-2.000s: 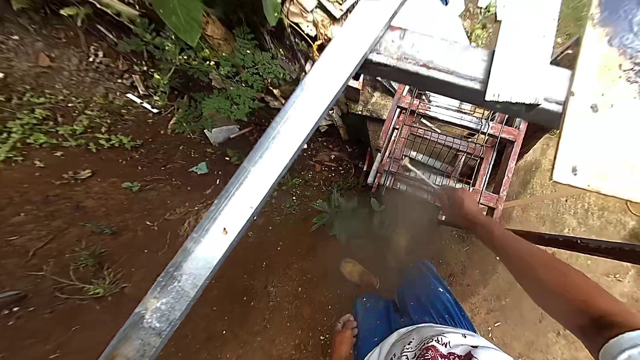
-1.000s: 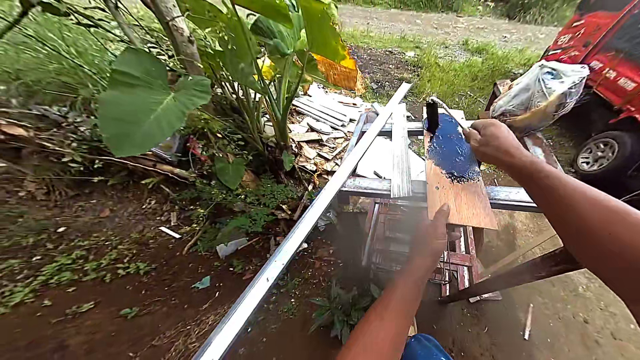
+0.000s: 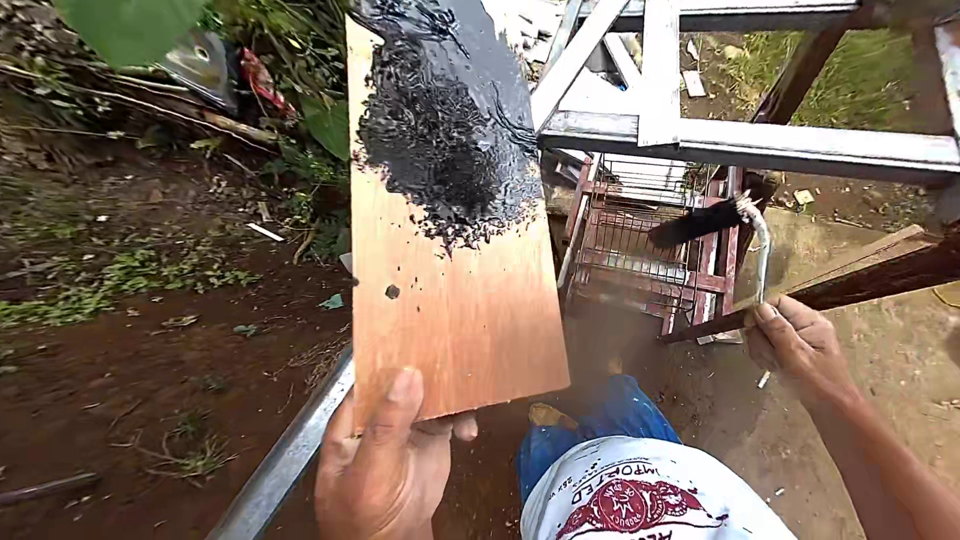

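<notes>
My left hand [image 3: 386, 457] grips the near end of a thin wooden board [image 3: 457, 322], thumb on its face and fingers beneath. Wet black paint [image 3: 450, 127] with a ragged lower edge coats the board's far part, and a few dark spots lie on the bare wood. At the right, my right hand [image 3: 799, 345] holds the bent wire handle of a small paint roller [image 3: 697, 223]. The roller's sleeve is black with paint and hangs apart from the board, over a reddish rack.
Metal beams [image 3: 795, 146] run across the upper right, with a white strip [image 3: 660, 75] lying over one. Below stands a reddish frame with wire grating [image 3: 637, 247]. Another metal bar [image 3: 292, 450] slants at lower left. A dark timber [image 3: 885, 277] leans at right.
The board has left the beams and is now raised in my left hand, which only touched its near end before. My right hand has moved the roller off the board to the right.
</notes>
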